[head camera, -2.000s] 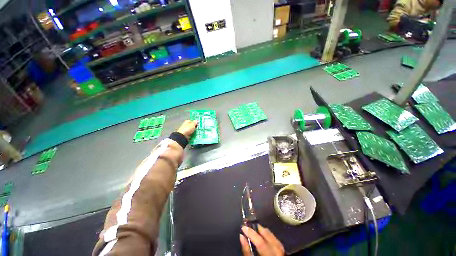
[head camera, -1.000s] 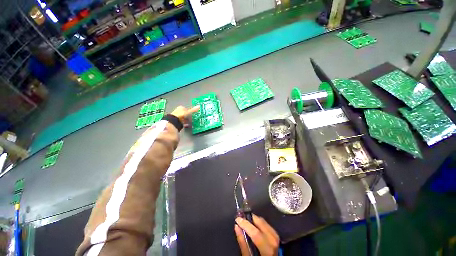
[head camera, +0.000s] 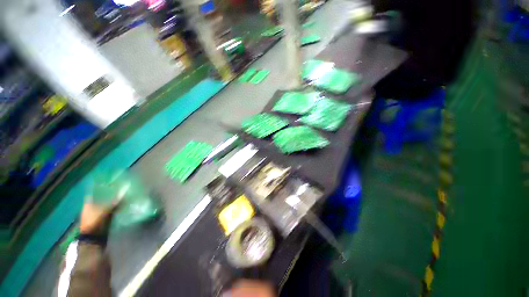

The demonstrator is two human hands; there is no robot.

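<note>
The picture is blurred. My left hand [head camera: 94, 216], at the left, has its fingers on the edge of a green circuit board [head camera: 134, 200], which looks tilted and raised over the grey belt [head camera: 174, 194]. My right hand [head camera: 249, 288] is a blur cut off by the bottom edge, just below the pale solder waste cup [head camera: 250, 242]. A faint streak beside it may be the soldering iron; its grip cannot be made out. The yellow sponge [head camera: 236, 214] lies beyond the cup.
The solder wire feeder [head camera: 290, 203] stands right of the cup. Another circuit board [head camera: 188, 160] lies on the belt. Several boards [head camera: 300, 139] lie on the black surface beyond the feeder. A grey post [head camera: 290, 43] rises behind them. A dark figure is at the upper right.
The view has swung right and tilted. My left hand now holds the board it was touching, and the board looks lifted. My right hand has dropped mostly out of the picture.
</note>
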